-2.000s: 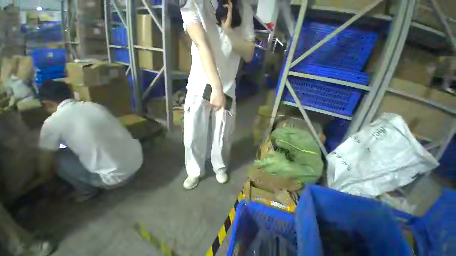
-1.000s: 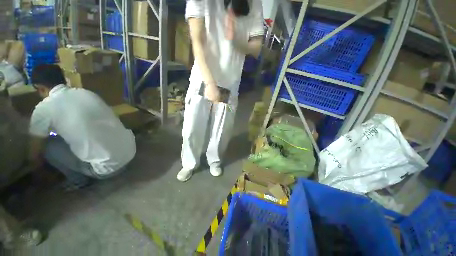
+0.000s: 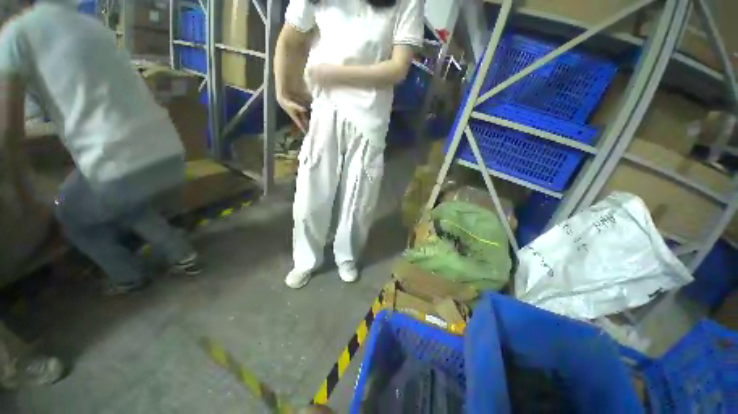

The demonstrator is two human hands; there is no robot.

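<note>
Nearest in front are a blue mesh-sided crate (image 3: 437,344) with dark items in it, and a solid blue crate (image 3: 558,340) tilted beside it with a dark inside. Another blue crate (image 3: 704,364) is cut off at the right edge. A green woven sack (image 3: 465,242) lies on brown cartons behind them, and a white sack (image 3: 607,255) leans by the rack. Neither of my hands can be made out. A small brownish shape shows at the bottom edge; I cannot tell what it is.
A person in white (image 3: 344,137) stands in the aisle. Another person (image 3: 97,121) bends at the left, and a shoe (image 3: 40,370) shows lower left. Racking (image 3: 465,121) holds blue crates and cartons. Yellow-black tape (image 3: 344,360) marks the floor.
The crouching person at the left has risen to a bent stance. The standing person's arms have moved, and the dark object held at the waist no longer shows. The crates stay in place.
</note>
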